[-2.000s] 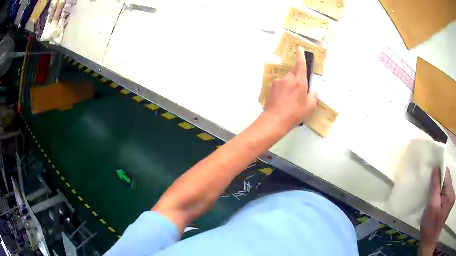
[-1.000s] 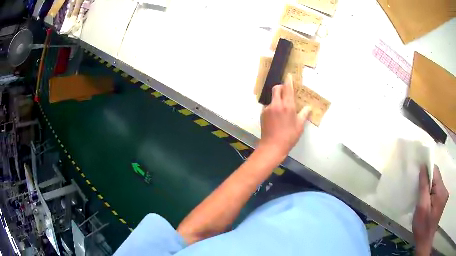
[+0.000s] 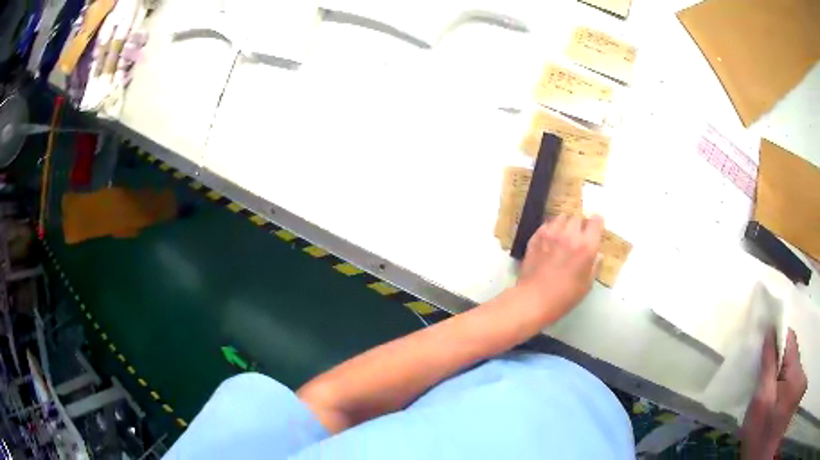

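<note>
Tan bundle tickets with lines of writing lie in an overlapping column on the white table. A black bar weight lies slantwise across the lower tickets. My left hand is at the bar's lower end, over the lowest tickets, with bent fingers. Whether it grips a ticket is hidden. My right hand, near the right edge and slightly blurred, holds the lifted edge of thin white sheets between its fingers.
Tan card patterns lie at the upper right, beside a pink printed strip. A second black bar lies above the white sheets. White bundles lie at the table's far left end. The metal table edge runs diagonally above the green floor.
My left hand has let go of the black bar and moved to its lower end, over the tickets. The bar now lies further left across them. My right hand still holds the white sheets. The view has shifted.
</note>
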